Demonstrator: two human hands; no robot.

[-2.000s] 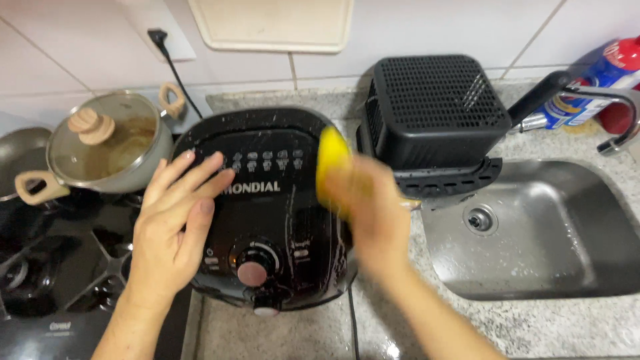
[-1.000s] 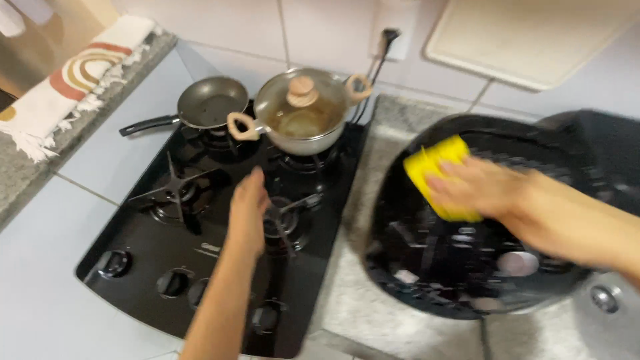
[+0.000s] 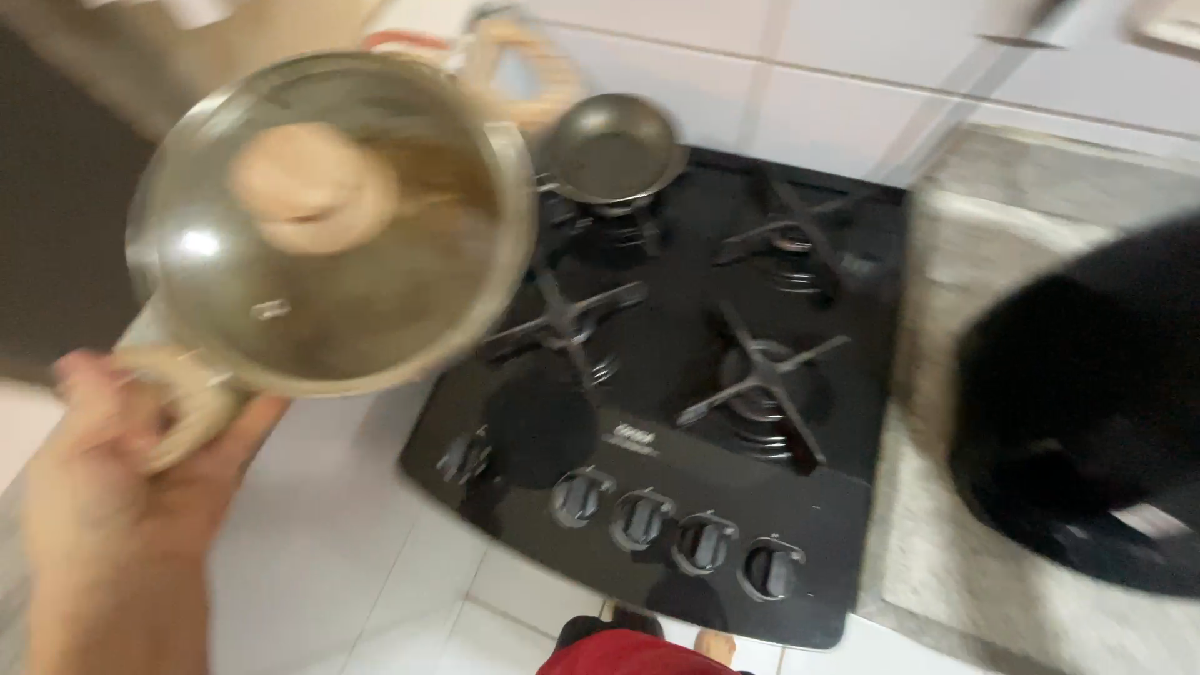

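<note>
My left hand (image 3: 141, 459) grips the near wooden side handle of a lidded pot (image 3: 328, 309), lifted at the left, left of the gas cooktop (image 3: 656, 469). The pot's glass lid has a round wooden knob (image 3: 314, 187), and brownish contents show blurred through it. The far handle (image 3: 525, 75) stands free of any hand that I can see. A small dark frying pan (image 3: 614, 150) rests on the back left burner. Out of view is my right hand, and neither the yellow sponge nor cloth shows.
Bare pot supports stand over the other burners, with several knobs (image 3: 642, 518) along the cooktop's front. A black air fryer (image 3: 1087, 403) sits on the stone counter (image 3: 975, 544) at right. The tiled wall (image 3: 844, 112) runs behind.
The lidded pot, on the back right burner one second ago, is now held up at the left in my left hand. My right hand with the yellow item has left view. The view has swung left.
</note>
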